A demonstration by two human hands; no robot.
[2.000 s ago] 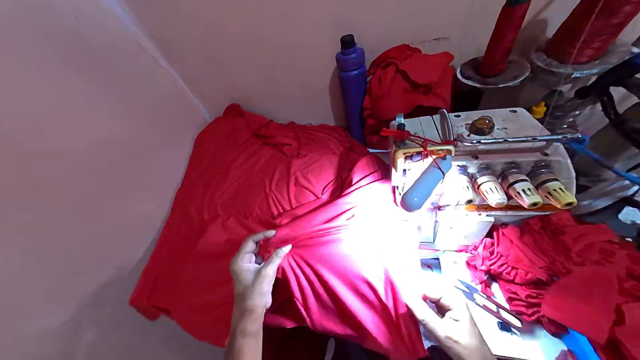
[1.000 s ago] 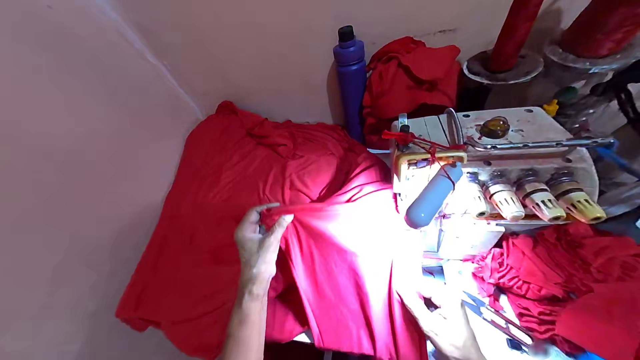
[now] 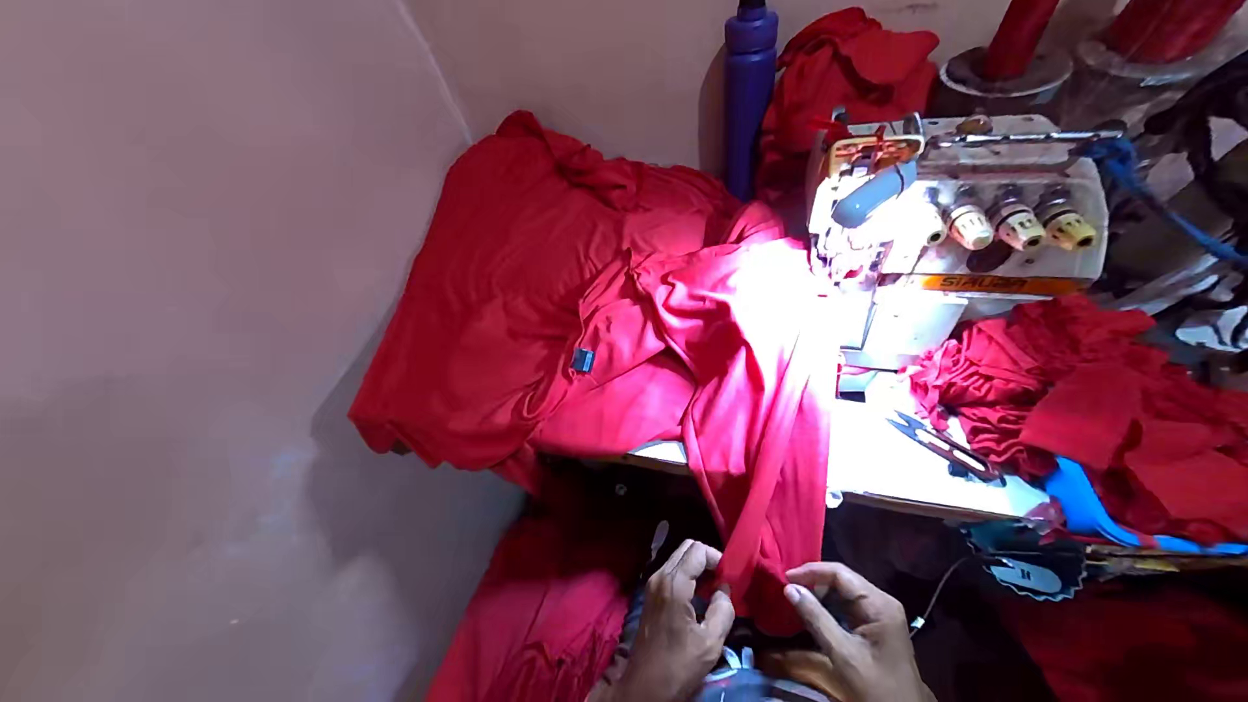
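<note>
Red knit fabric [image 3: 770,409] runs from the lit needle area of a white overlock sewing machine [image 3: 1038,185] down over the table's front edge. At its lower end my left hand [image 3: 682,614] pinches the left edge between thumb and fingers. My right hand [image 3: 848,624] has thumb and fingertips at the right edge of the same end, and appears to pinch it. A garment with a small dark label [image 3: 582,361] lies left of this strip, on a larger red fabric pile [image 3: 487,292]. Glare hides the machine's needle and presser foot.
Thread snips [image 3: 944,447] lie on the white tabletop [image 3: 877,468], beside gathered red fabric [image 3: 1131,390]. A purple bottle [image 3: 749,97] stands by the wall behind. Red thread cones [image 3: 1019,44] are at the back right. More red fabric [image 3: 546,604] hangs below the table at left.
Both hands have moved toward my body and closer together, off the tabletop area. The fabric, earlier spread wide between the hands, now hangs as a narrower strip over the front edge. A dark label now shows.
</note>
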